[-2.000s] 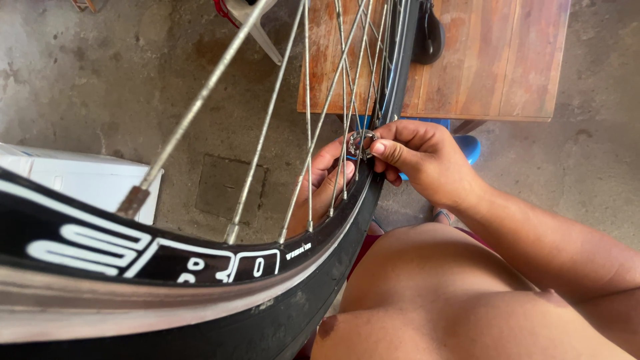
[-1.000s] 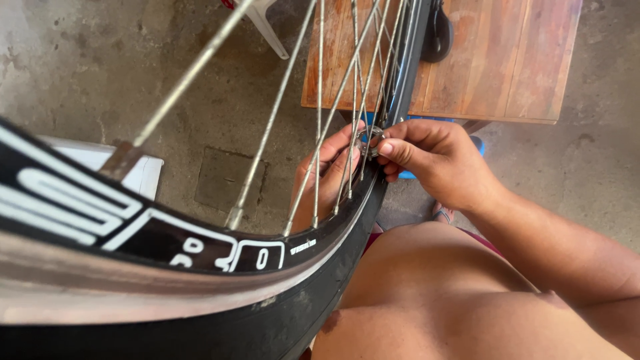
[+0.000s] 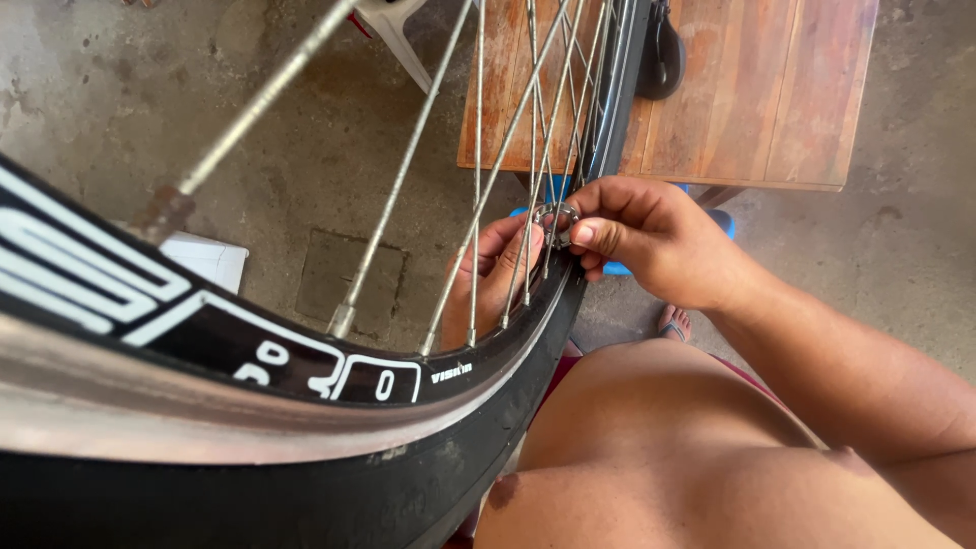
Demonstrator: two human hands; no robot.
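Observation:
A bicycle wheel with a black rim (image 3: 267,347), metal spokes (image 3: 400,171) and a black tire (image 3: 427,457) fills the left and middle of the view. At the rim, a small round metal spoke wrench (image 3: 559,226) sits among the spokes. My right hand (image 3: 648,236) pinches its right side between thumb and forefinger. My left hand (image 3: 492,274), seen through the spokes, has its thumb and fingers at the tool's left side. The spokes and rim partly cover the left hand, and the fit of the tool on a nipple cannot be made out.
Behind the wheel is a wooden table (image 3: 747,99) with a black bicycle saddle (image 3: 662,61) on it. A blue plastic object (image 3: 720,223) shows beneath the table. A white plastic chair leg (image 3: 400,46) stands at the top, and a white box-like object (image 3: 204,259) lies left on the concrete floor.
Both hands stay close together at the rim. The round tool shows more openly between them than one second ago, and my right fingers have shifted slightly on it.

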